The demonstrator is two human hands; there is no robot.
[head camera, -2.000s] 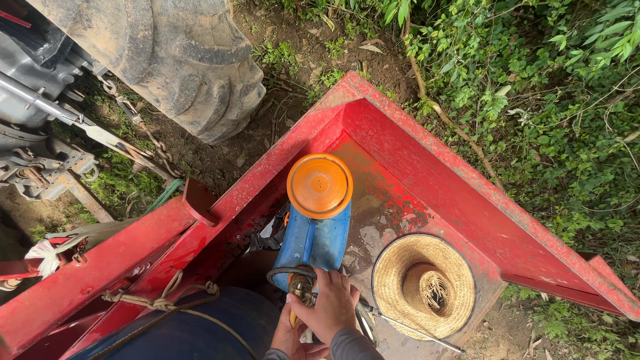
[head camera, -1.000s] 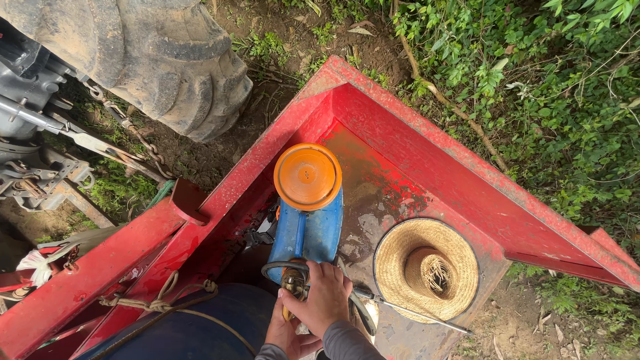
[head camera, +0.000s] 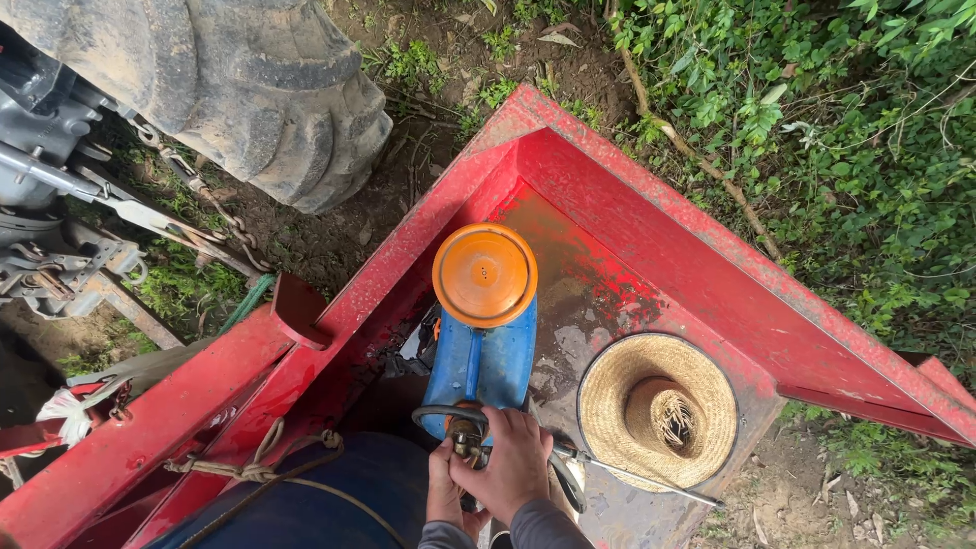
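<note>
Below the blue backpack sprayer tank [head camera: 476,354], whose round orange lid [head camera: 485,274] is on, both hands meet at a brass valve fitting [head camera: 467,438] with a dark hose. My left hand [head camera: 446,484] is closed around the fitting's lower left side, its fingers partly hidden. My right hand [head camera: 509,461] grips the fitting from the right, fingers curled over it. A black hose [head camera: 568,480] runs down beside the right hand. To the right, a thin metal spray wand [head camera: 648,476] lies across the edge of an upturned straw hat [head camera: 701,404].
The red metal tray wall [head camera: 656,221] surrounds the sprayer and hat. A blue drum [head camera: 320,503] tied with rope [head camera: 255,469] stands at lower left. A large tractor tyre [head camera: 252,99] and chained linkage [head camera: 187,171] are at upper left; leafy plants [head camera: 854,152] grow at right.
Both hands stay at the brass fitting, with small shifts of the fingers. The sprayer and the hat stay in place on the tray.
</note>
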